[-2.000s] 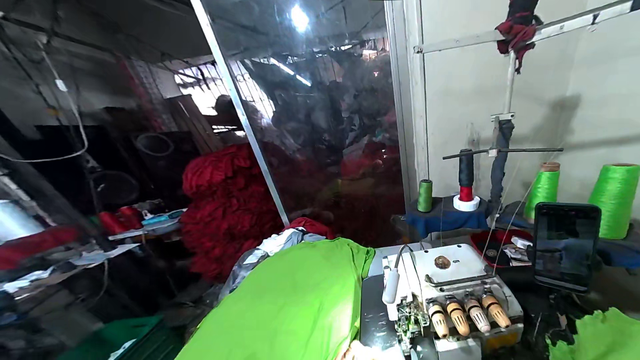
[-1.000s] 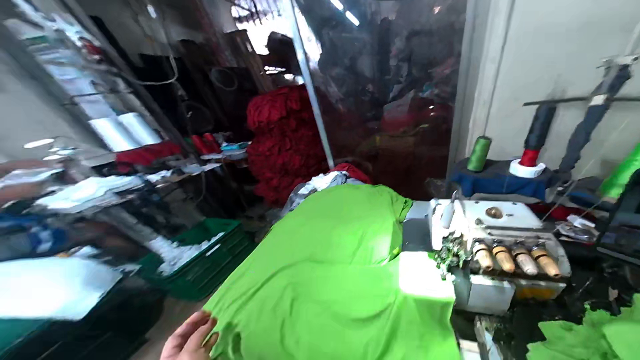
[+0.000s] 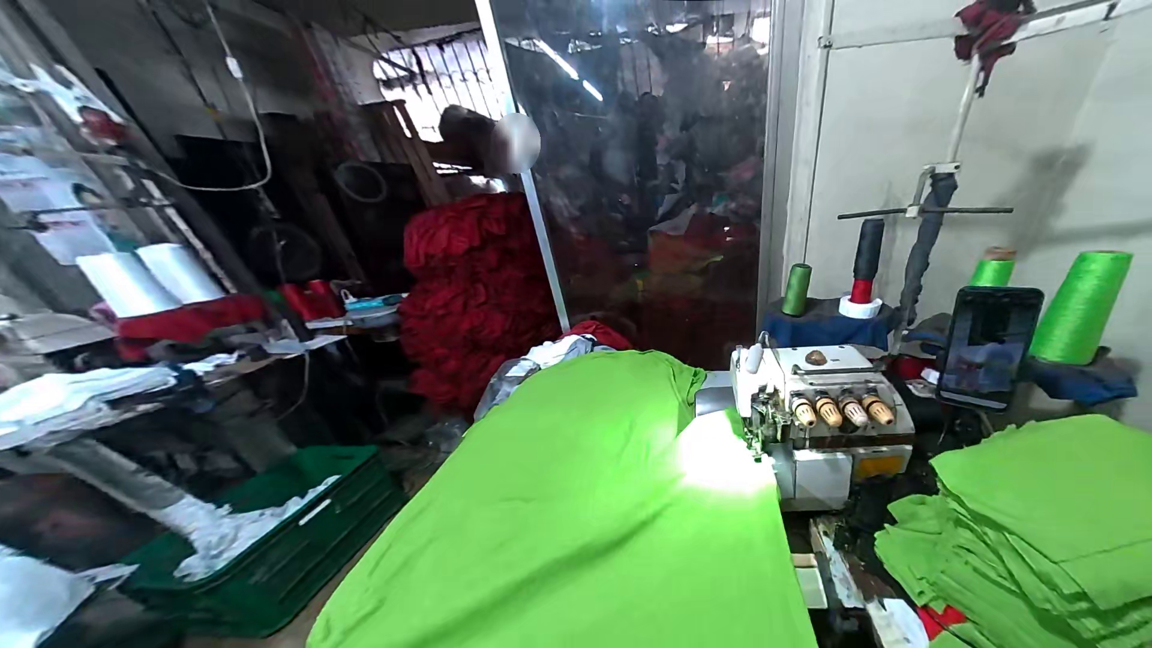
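A large piece of bright green knit fabric (image 3: 558,504) spreads across the lower middle, its right edge lying at the needle area of a white overlock sewing machine (image 3: 823,396). The machine's lamp lights a bright patch on the cloth. Several tan tension dials line the machine's front. Neither of my hands shows in the current view. To the right of the machine lies a stack of cut green fabric pieces (image 3: 1053,522). Green thread cones (image 3: 1080,306) and a dark spool (image 3: 868,250) stand behind it, and a smartphone (image 3: 990,346) is propped upright before the cones.
A dark green plastic crate (image 3: 297,549) with white scraps stands at lower left, beside a table (image 3: 117,405) with white cloth. A tall pile of dark red fabric (image 3: 477,297) rises behind, next to a clear partition panel (image 3: 648,180). A metal thread stand (image 3: 927,213) rises at right.
A hand at the green fabric's lower left edge one second ago is out of view now. The fabric spreads wider toward the bottom than two seconds ago. The view has swung left, then partly back.
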